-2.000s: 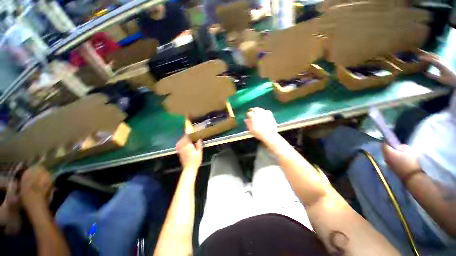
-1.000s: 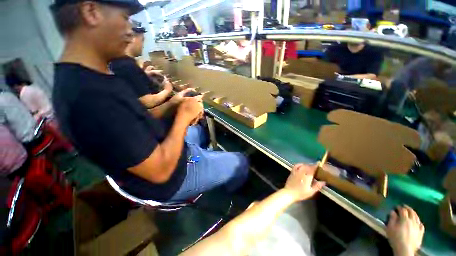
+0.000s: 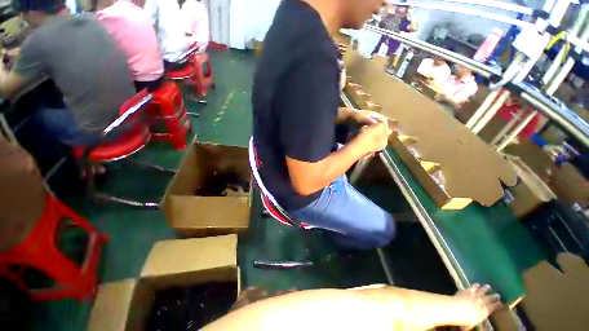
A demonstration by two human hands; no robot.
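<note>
My left hand (image 3: 476, 306) is at the bench's front edge at the lower right, small and slightly blurred. Its fingers are at the left end of a small brown mailer box (image 3: 509, 319), mostly cut off by the bottom edge of the picture. I cannot tell whether they grip it. The box's tall wavy lid (image 3: 558, 292) stands up at the right. The box contents are hidden. My right hand is out of the picture.
A seated person (image 3: 300, 97) works close on the left. Open mailer boxes (image 3: 445, 194) line the green bench (image 3: 481, 242). Two large cartons (image 3: 206, 213) (image 3: 187, 258) with black items stand on the floor, near red stools (image 3: 48, 249) and red chairs (image 3: 119, 145).
The view has swung further left, showing more floor, cartons and stools. My left hand and the box now lie at the lower right, and my right hand has left the picture.
</note>
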